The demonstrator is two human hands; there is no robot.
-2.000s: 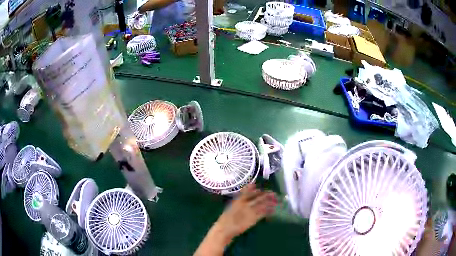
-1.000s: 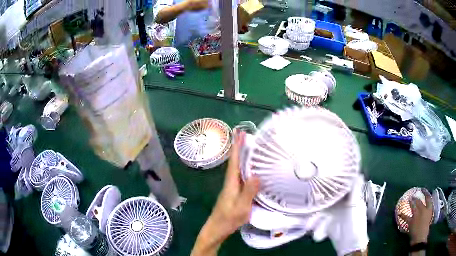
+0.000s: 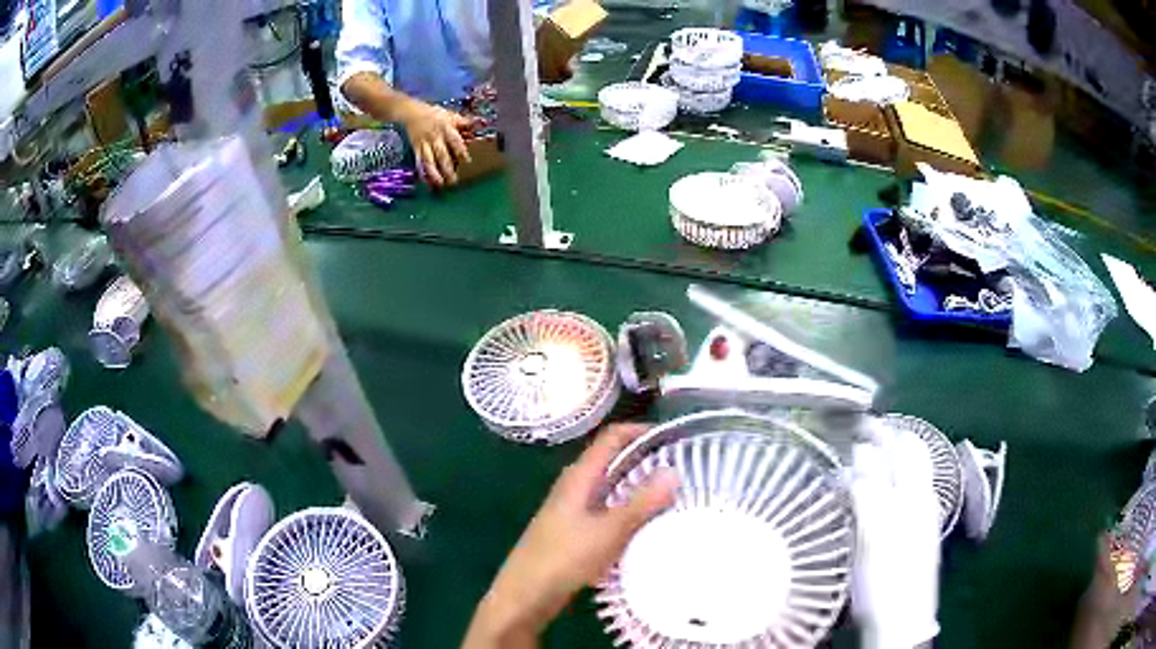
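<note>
A white clip fan (image 3: 723, 558) is held up in front of me, its back grille with slotted sides and plain centre towards me. Its clip base (image 3: 773, 368) is at the top, jaws apart in a V. My bare left hand (image 3: 577, 539) grips the fan's left rim, thumb on the slots. My right hand, in a white glove (image 3: 898, 539), is at the fan's right side and holds it there; its fingers are hard to make out. Another clip fan (image 3: 539, 374) lies on the green bench just behind, face up.
One more fan (image 3: 932, 463) lies behind my glove. Fans and a bottle (image 3: 184, 596) stand at the lower left. A leaning post (image 3: 368, 450) carries a document sleeve (image 3: 222, 285). A blue tray (image 3: 932, 304) is at the right. A worker's hand (image 3: 437, 140) is opposite; another is at the right edge.
The held fan has been turned from its front grille to its back, and its clip base has gone from bottom to top. The opposite worker's hand has come down to a box.
</note>
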